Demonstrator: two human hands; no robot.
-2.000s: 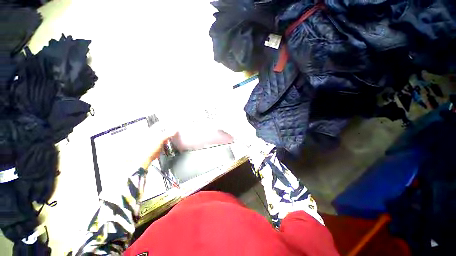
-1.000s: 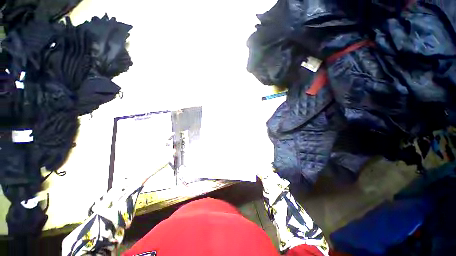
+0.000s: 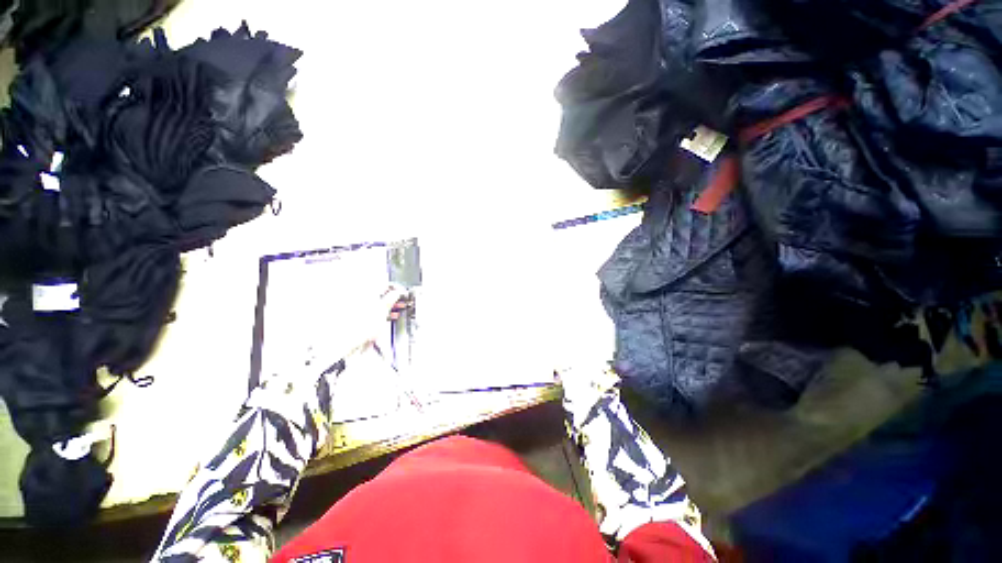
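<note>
An open ledger (image 3: 330,297) lies on the pale table near its front edge. Its pages are washed out white, with a dark cover edge showing at the left and a grey strip near the middle. My left hand (image 3: 368,341) is at the ledger's left page, mostly lost in glare; its fingers reach toward the middle, and its grip is unclear. My right hand (image 3: 569,368) is at the ledger's right side by the table edge, also washed out. Its fingers cannot be made out.
Black garment bundles (image 3: 143,143) with white tags lie at the left. Quilted navy bundles (image 3: 687,308) with a red tie strip (image 3: 791,118) lie at the right. A thin blue strip (image 3: 599,217) is beside them. A blue plastic bin (image 3: 846,506) stands low at the right.
The grey page area seen two seconds ago has gone and white pages now lie open. My left hand has moved slightly toward the middle since one second ago. The view has shifted slightly.
</note>
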